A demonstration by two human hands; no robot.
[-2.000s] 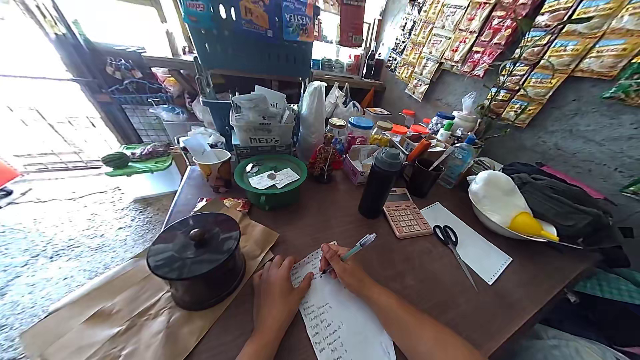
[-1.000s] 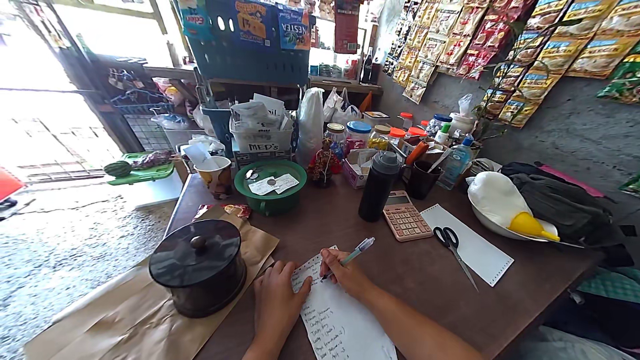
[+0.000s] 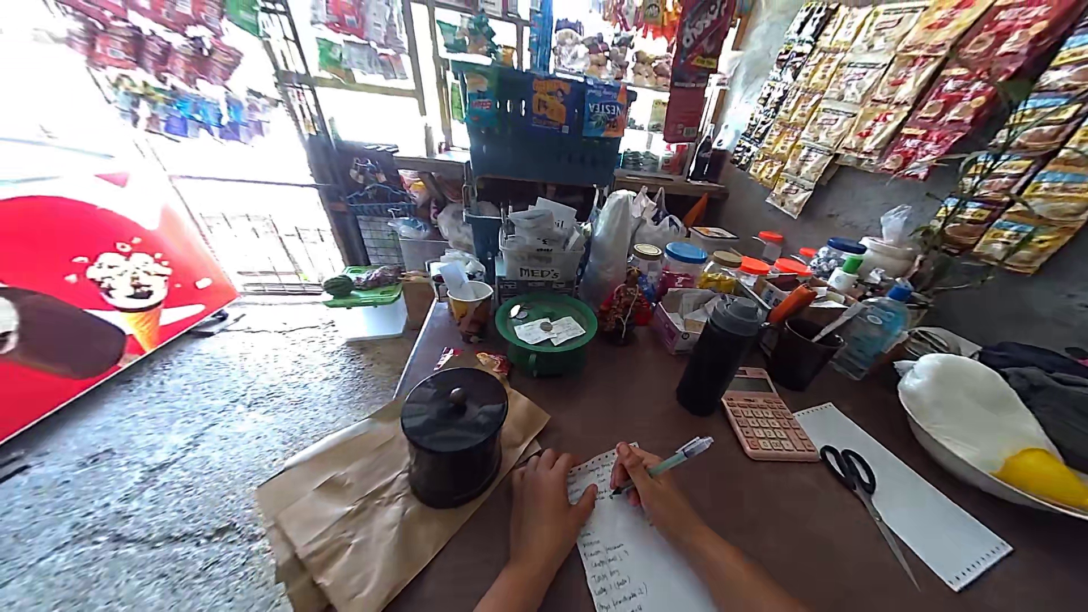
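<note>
My right hand point(image 3: 648, 489) grips a pen point(image 3: 682, 456) with a pale green barrel, its tip down on a long white sheet of paper point(image 3: 625, 552) that bears handwriting. Flat at the sheet's left edge lies my left hand point(image 3: 546, 503), fingers slightly apart, holding nothing. Left of it a dark lidded pot point(image 3: 455, 438) stands on brown paper point(image 3: 357, 510). To the right of the pen are a black bottle point(image 3: 720, 357), a pink calculator point(image 3: 769, 423), and black-handled scissors point(image 3: 867, 501) partly over a second white sheet point(image 3: 943, 523).
Behind the hands stand a green bowl point(image 3: 546, 357) holding paper slips, a paper cup point(image 3: 470, 308), a wrapped figurine point(image 3: 626, 310) and several jars. A black pen cup point(image 3: 801, 353) and a white basin point(image 3: 943, 442) are at the right. Sachets point(image 3: 935, 93) hang on the wall.
The view has swung left, bringing a red panel with ice cream pictures into sight. My right hand still holds the pen on the paper, and my left hand still rests at its edge.
</note>
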